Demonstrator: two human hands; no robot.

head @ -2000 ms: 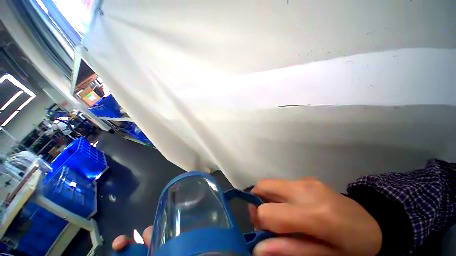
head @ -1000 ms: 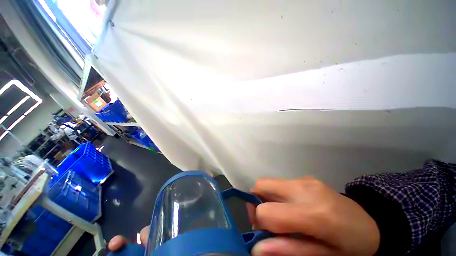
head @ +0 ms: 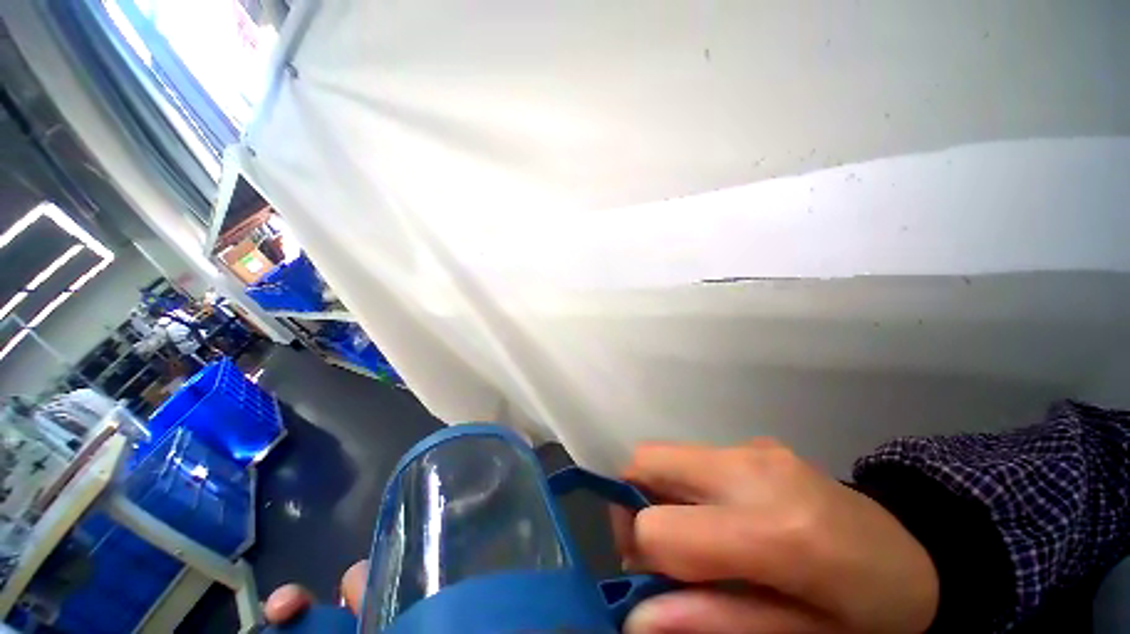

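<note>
A large drinking cup [head: 477, 520] with a clear body and dark-blue rim and band is close to the camera at the bottom centre, its lower part cut off by the edge. My right hand [head: 781, 539] is shut on its blue handle, with a dark checked sleeve behind it. My left hand [head: 290, 603] shows only as fingertips at the cup's left side, by a blue part at the bottom edge; the rest of it is hidden or out of the picture.
A large off-white cloth cover [head: 595, 297] hangs in front and to the right. Blue crates [head: 192, 495] and a pale frame [head: 174, 557] stand at the left on the grey floor [head: 325, 458]. Shelves with a cardboard box [head: 252, 263] and blue bins are behind the cloth's left edge.
The background has shifted slightly right and down in the view. The cup and my right hand keep nearly the same place and grip.
</note>
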